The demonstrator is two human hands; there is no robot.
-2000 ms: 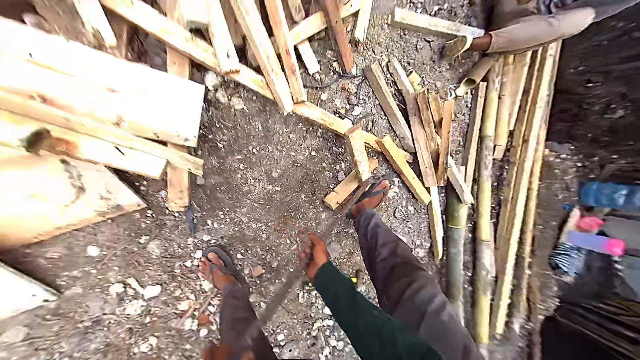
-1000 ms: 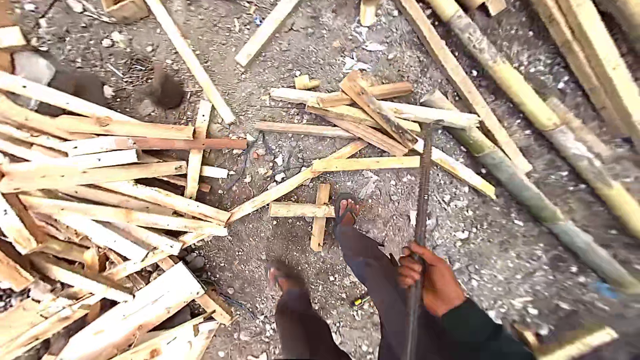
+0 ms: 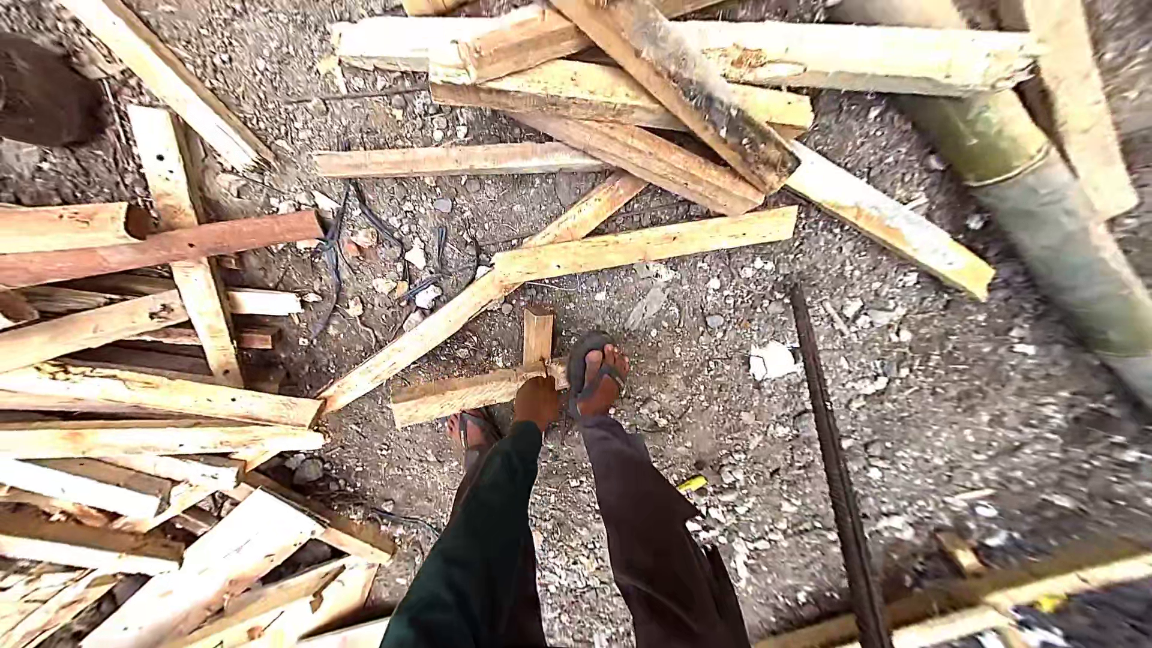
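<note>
My left hand (image 3: pixel 537 402), in a dark green sleeve, reaches down between my feet. It is on a short wooden block (image 3: pixel 459 392) near the block's right end; its fingers are mostly hidden, so I cannot tell whether they grip. Another short wooden piece (image 3: pixel 538 335) lies crosswise to the block, its far end showing above my hand. The block's right end is beside my sandalled right foot (image 3: pixel 598 376). My right hand is out of view. A long dark bar (image 3: pixel 832 450) extends from the bottom edge on the right; whether anything holds it cannot be seen.
A heap of cut timber (image 3: pixel 162 441) lies at left. Several wooden lengths (image 3: pixel 648 247) cross each other ahead, beside a thick bamboo pole (image 3: pixel 1044 207) at right. Dark strips (image 3: pixel 337 252) and a white lump (image 3: pixel 772 361) lie on the stony ground.
My right hand, which held the dark bar a second ago, has left the view. My left hand has come down onto the short wooden block. The view has moved closer to the ground.
</note>
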